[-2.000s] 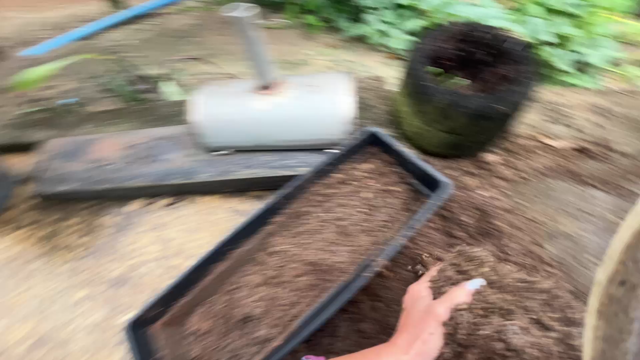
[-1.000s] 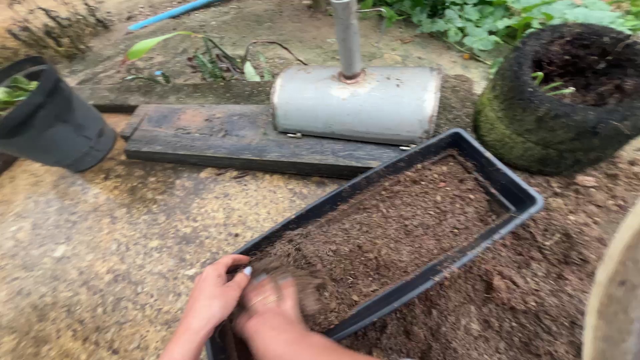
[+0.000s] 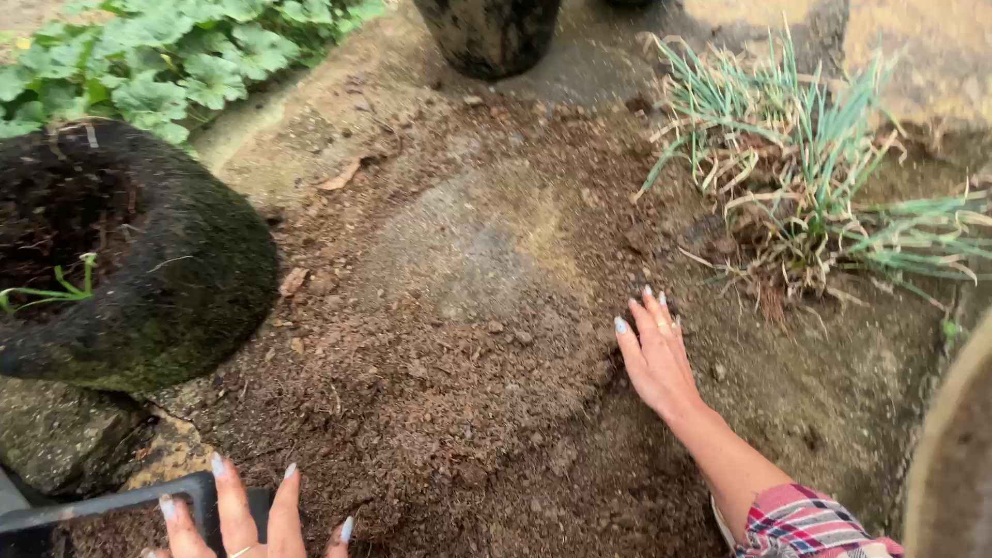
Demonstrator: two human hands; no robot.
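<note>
Loose brown soil (image 3: 434, 387) lies spread over the concrete ground. My right hand (image 3: 659, 353) rests palm down at the right edge of the soil, fingers a little apart, holding nothing that shows. At the bottom left my left hand (image 3: 252, 519) has its fingers spread, over the corner of the black plastic planter tray (image 3: 116, 508); nothing shows in it, and the palm is cut off by the frame. Only a corner of the tray and a little soil inside it are in view. A clump of green onion-like plants (image 3: 814, 186) with bare roots lies beyond my right hand.
A mossy round pot (image 3: 201, 271) with soil and a small green shoot stands at the left, beside a rock (image 3: 62, 434). Another dark pot (image 3: 496, 35) is at the top. Leafy plants (image 3: 155, 70) grow top left. A curved rim (image 3: 953, 457) borders the right edge.
The view has swung right, away from most of the tray. Both hands were in the tray's soil one second ago; now my right hand is on the soil outside it and my hands are wide apart.
</note>
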